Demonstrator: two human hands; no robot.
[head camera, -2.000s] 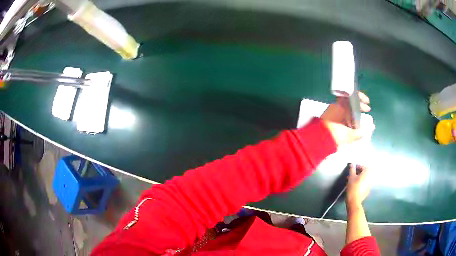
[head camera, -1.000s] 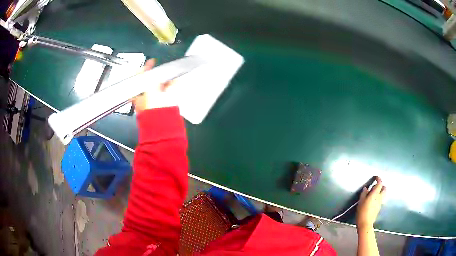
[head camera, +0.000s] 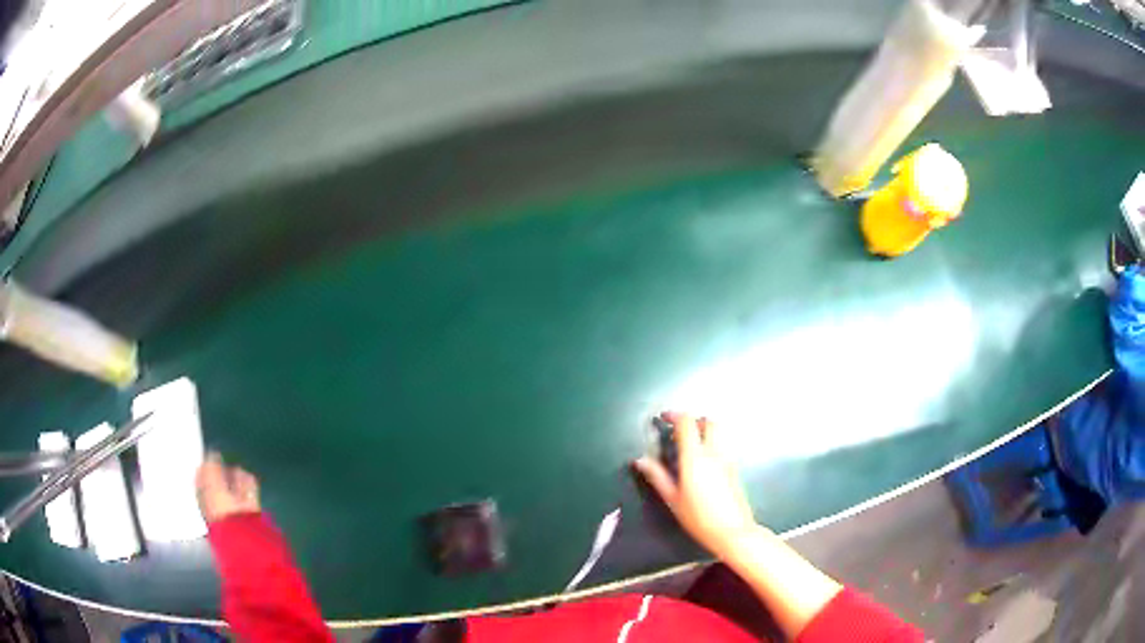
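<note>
My left hand (head camera: 230, 487) is small and blurred, beside the right edge of a white lamp base (head camera: 171, 459); it appears empty, and contact is unclear. Two narrower white bases (head camera: 109, 492) lie left of it, with silver-grey arms rising across them. My right hand (head camera: 698, 484) rests on the green tabletop, thumb and finger around a small dark object (head camera: 666, 440), perhaps a plug. A white lead (head camera: 599, 548) lies near the front edge; its link to that object cannot be seen. A small black box (head camera: 465, 538) lies between my hands.
A yellow figurine (head camera: 913, 201) stands beside a plastic-wrapped post (head camera: 886, 98) at the back right. Another wrapped post (head camera: 65, 332) is at the left. A person's blue sleeve (head camera: 1129, 377) is at the right edge. A dark grey band (head camera: 502, 138) runs along the far side.
My left hand carried a white lamp left; that lamp now stands with the others and the hand appears free of it. The view has turned right, showing the figurine more fully.
</note>
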